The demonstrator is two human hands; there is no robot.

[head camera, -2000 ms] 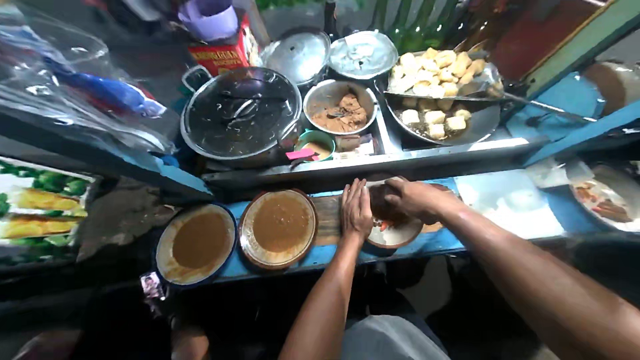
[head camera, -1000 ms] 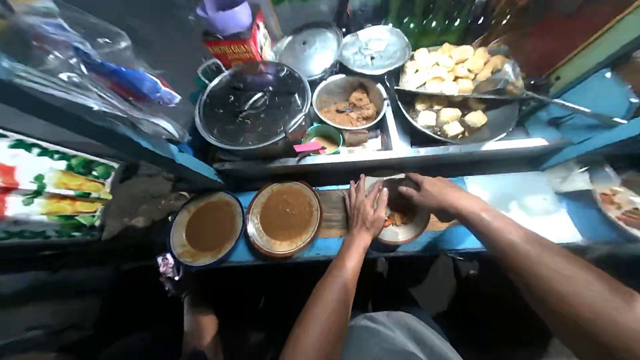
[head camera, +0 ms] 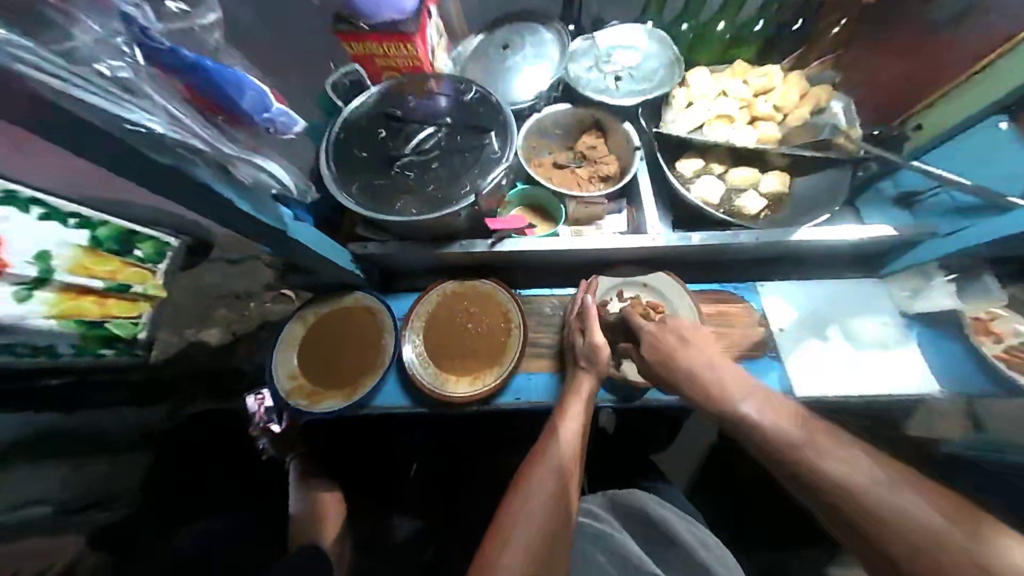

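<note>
My left hand [head camera: 588,336] rests flat against the left side of a cream-coloured bowl [head camera: 678,294], its fingers straight. My right hand [head camera: 668,348] reaches into the bowl, closed around a dark, blurred thing, perhaps a pestle. Reddish-brown pieces [head camera: 640,307] lie in the bowl beside that hand. Under the bowl is a wooden board [head camera: 728,320] on a blue counter. To the left, two bowls of brown sauce stand side by side, one brown-rimmed [head camera: 468,336] and one dark-rimmed [head camera: 340,350].
Behind a metal ledge [head camera: 640,240] stand a lidded pot [head camera: 420,148], a bowl of brown paste [head camera: 580,152], a green cup [head camera: 536,210] and a wok [head camera: 824,188] of frying pieces. White paper [head camera: 848,336] lies right. Another person's hand holds a phone [head camera: 262,410] at lower left.
My right hand has shifted within the bowl, and more of the bowl's far inside now shows. My left hand stays at the bowl's left side.
</note>
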